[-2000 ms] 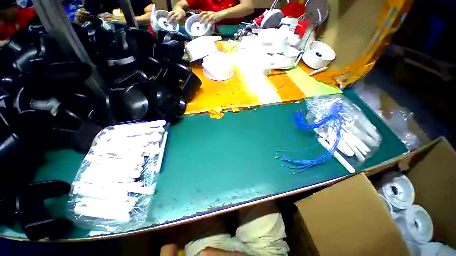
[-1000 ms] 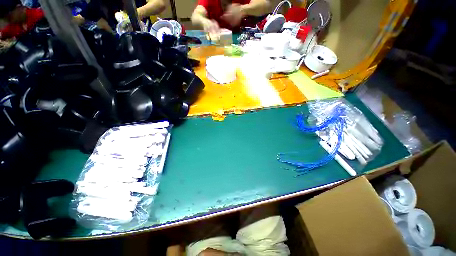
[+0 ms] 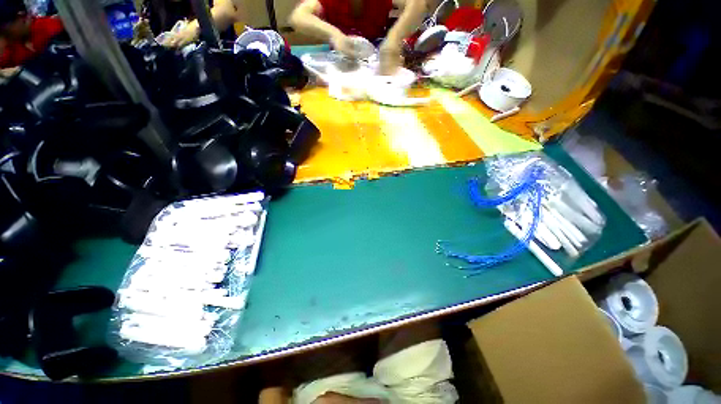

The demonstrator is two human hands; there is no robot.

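Note:
A clear bag of white arms (image 3: pixel 186 276) lies flat on the green bench (image 3: pixel 356 237), left of centre. A crumpled clear bag (image 3: pixel 581 209) with white arms fanned out lies at the right. Bright blue wires (image 3: pixel 502 257) lie on it and trail left onto the bench. One white arm (image 3: pixel 545 259) sticks out towards the front edge. Neither of my hands can be made out; cream cloth (image 3: pixel 415 369) and small patches of skin show below the bench edge, too cut off to identify.
Glossy black housings (image 3: pixel 213 162) are heaped at left. An open carton (image 3: pixel 553 343) at lower right holds white housings (image 3: pixel 666 355). Beyond the bench is an orange taped covering (image 3: pixel 340 142). Opposite, a person in red handles white parts; another white housing (image 3: pixel 506 89) sits right of them.
The person opposite has reached forward over the white housings; the group has shifted back, and the housing near the middle of the orange covering is gone from its spot. The bags and wires have not moved.

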